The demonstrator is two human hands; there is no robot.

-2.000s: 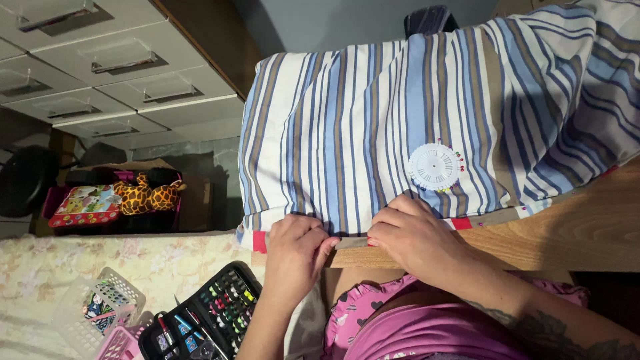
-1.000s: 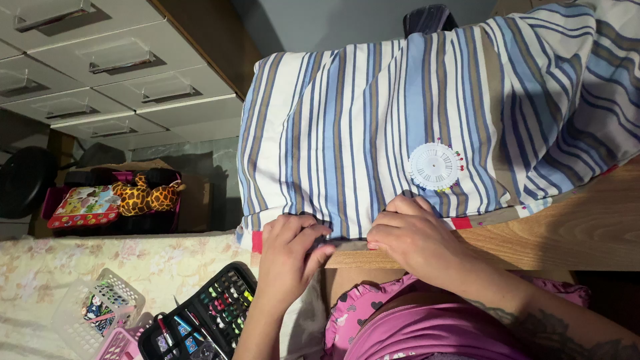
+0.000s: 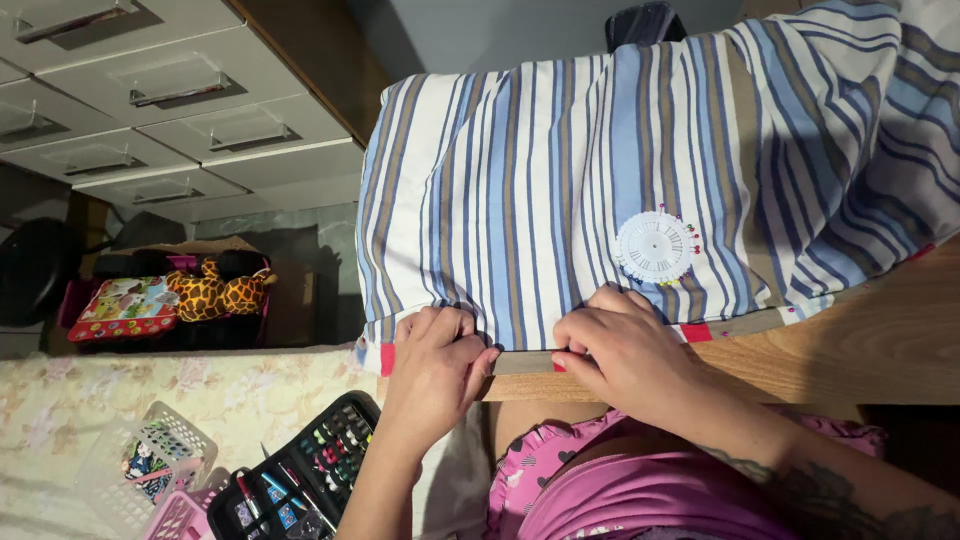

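Note:
A blue, white and brown striped cloth [image 3: 525, 195] lies over a wooden tabletop [image 3: 862, 345]. Along its near edge runs a border strip [image 3: 517, 363] with red patches. My left hand [image 3: 439, 367] grips this edge at the left, its thumb and fingers closed on the fabric. To the right, my right hand [image 3: 622, 341] pinches the same edge with curled fingers; its fingertips are partly hidden. Just above the right hand, a white pin wheel [image 3: 655, 246] with colored-head pins rests on the cloth. A few pins with purple heads show in the border farther right.
An open black sewing kit [image 3: 300, 472] with thread spools lies at lower left on a floral cover [image 3: 187, 382], beside a white plastic basket [image 3: 169, 450] and a pink basket [image 3: 180, 517]. Beyond stand white drawers [image 3: 180, 90] and a box with a giraffe-patterned toy [image 3: 214, 292].

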